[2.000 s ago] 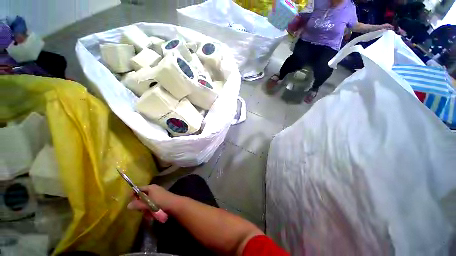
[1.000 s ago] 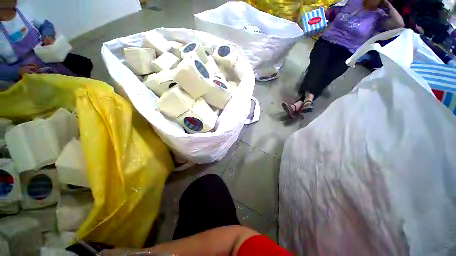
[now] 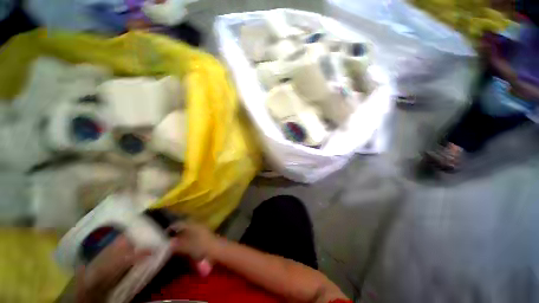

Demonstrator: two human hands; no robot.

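The frame is blurred. My left hand (image 3: 109, 269) is at the lower left, shut on a cream block (image 3: 139, 228) with a dark blue round patch with red marks (image 3: 101, 239). My right hand (image 3: 192, 239) is just right of the block, its fingers closed around the scissors, whose pink handle end (image 3: 204, 267) shows below the hand. The blades are hidden or too blurred to see. It is unclear if the right hand touches the block.
An open yellow sack (image 3: 216, 142) full of cream blocks stands at the left. An open white sack (image 3: 307, 165) of blocks stands beyond my knee (image 3: 283, 225). A bulging pale sack (image 3: 461, 248) is at the right. Blurred people sit at the upper left and upper right (image 3: 508, 118).
The view has swung left, and the sacks appear further right. My left hand has come into view with a block. My right hand has risen from the bottom edge and is beside the block.
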